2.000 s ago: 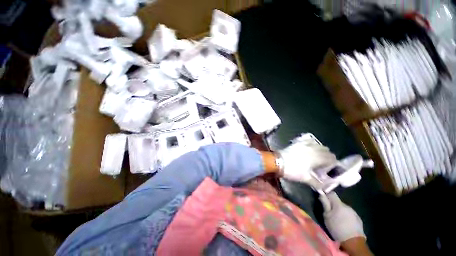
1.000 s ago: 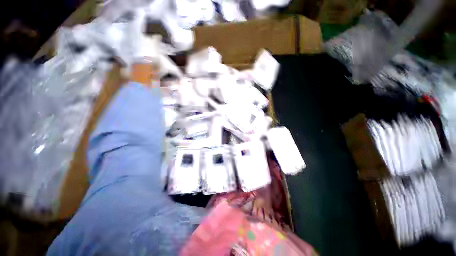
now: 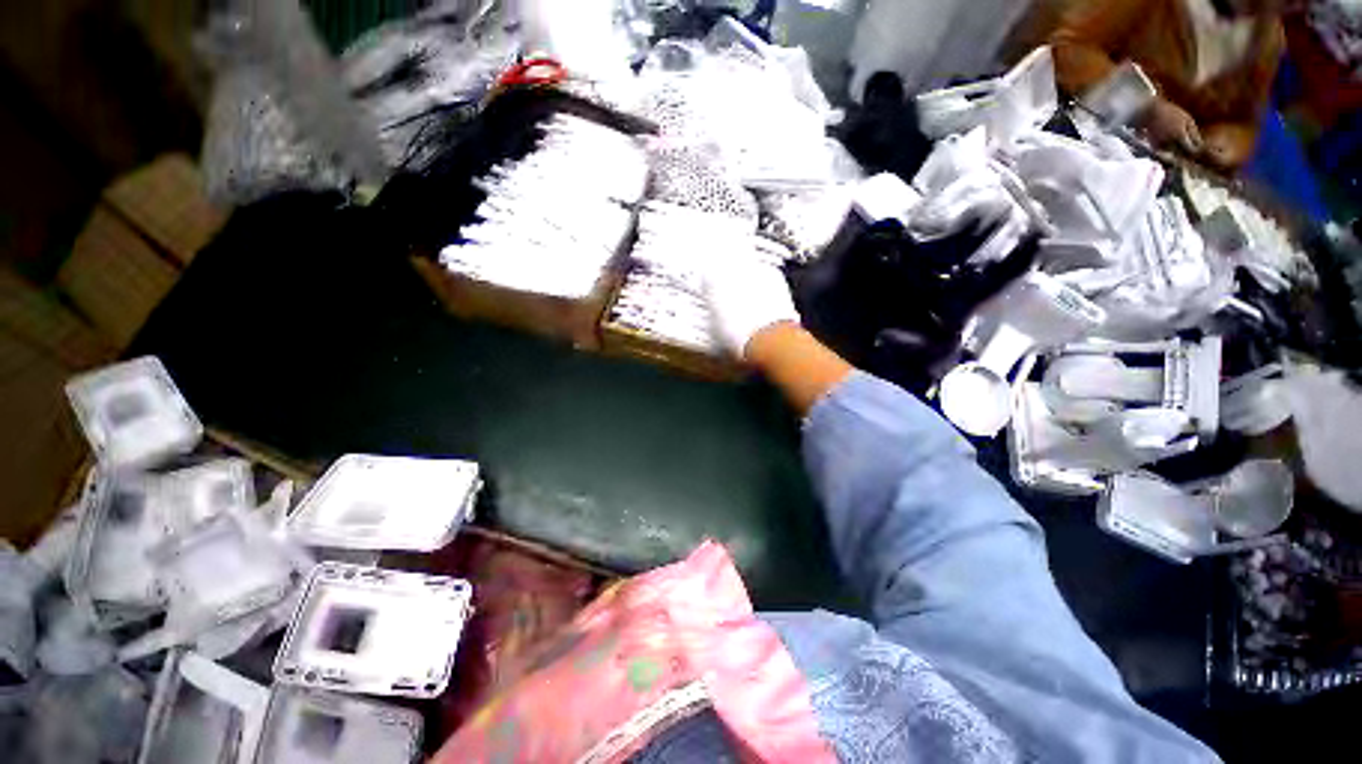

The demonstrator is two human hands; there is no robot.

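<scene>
My right hand [image 3: 742, 299] wears a thin white glove and reaches into the right one of two small brown cartons [image 3: 671, 352]. Its fingers are over the white rods [image 3: 669, 284] there and blend with them, so I cannot tell if they grip one. The left small carton [image 3: 515, 311] is also packed with white rods. White rectangular housings [image 3: 377, 627] with square windows lie in a heap at the lower left. My left hand is out of the picture.
Assembled white units [image 3: 1113, 411] are piled at the right. Red-handled scissors [image 3: 533, 72] and dotted packing material [image 3: 695, 176] lie behind the cartons. Clear plastic [image 3: 277, 127] is at the upper left. Another person's hand [image 3: 1173, 127] shows at the upper right.
The view has swung right. My left arm, reaching into the left heap a second ago, is gone from view. My right arm has come in and reaches to the rod carton.
</scene>
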